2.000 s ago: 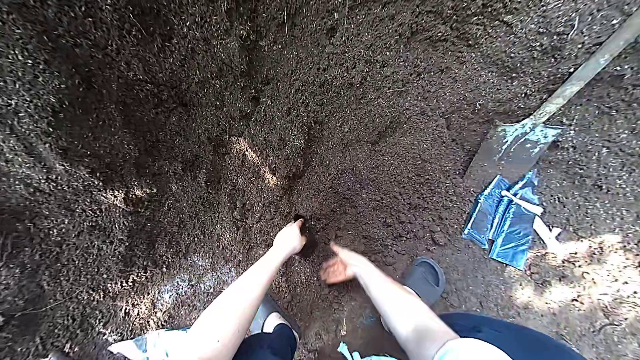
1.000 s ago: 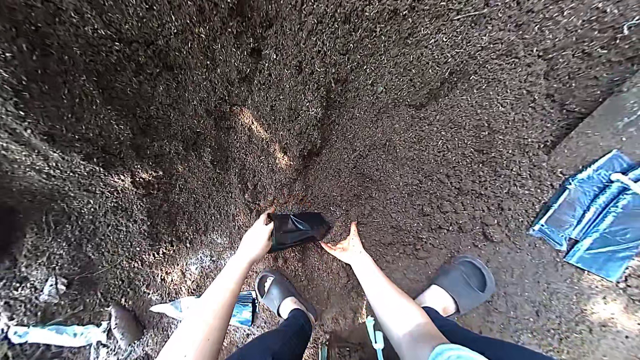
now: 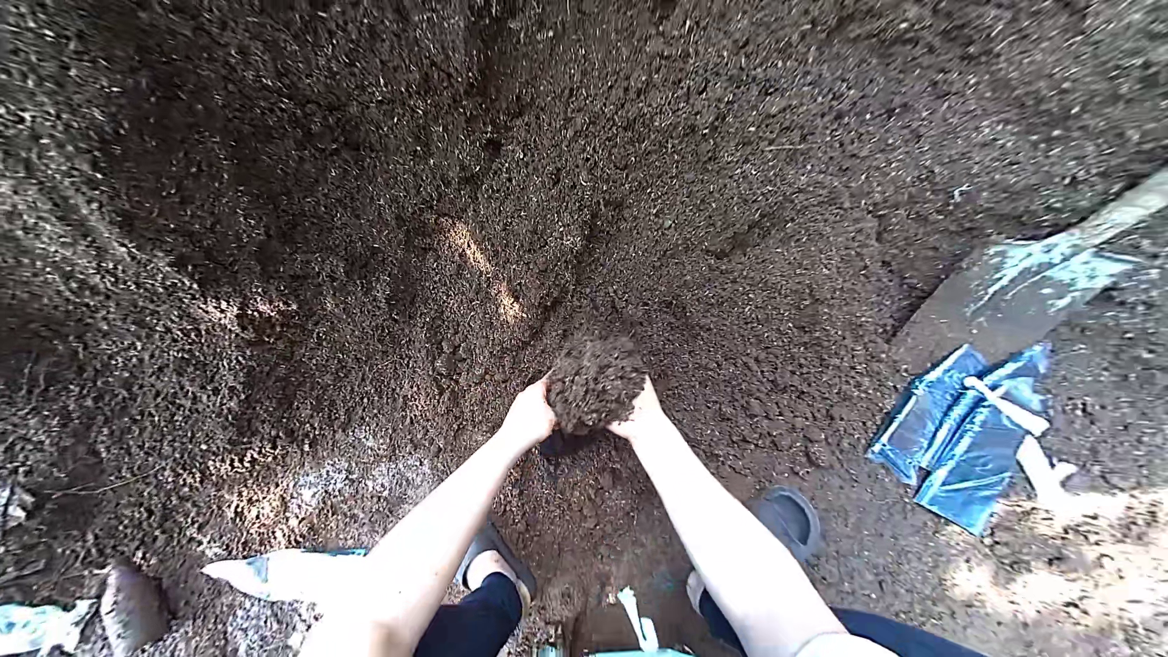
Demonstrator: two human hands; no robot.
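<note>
A heaped mass of brown soil [image 3: 598, 381] sits between my two hands at the centre of the head view. My left hand [image 3: 529, 416] grips its left side, and my right hand [image 3: 642, 412] supports its right side. Just below the soil, part of a black plastic bag [image 3: 568, 444] shows between the hands; the rest of it is hidden. Loose soil [image 3: 712, 274] slopes up in front of me.
A shovel [image 3: 990, 297] lies at the right, beside flat blue-black plastic bags [image 3: 981, 438] with a pale tool on them. My sandalled feet [image 3: 787, 522] stand below my hands. A rounded brown object [image 3: 132, 607] and crumpled pale plastic [image 3: 41, 628] lie at the lower left.
One second ago the black bag lay flat and limp between my hands. Now a mound of soil is between them, with the bag mostly hidden below.
</note>
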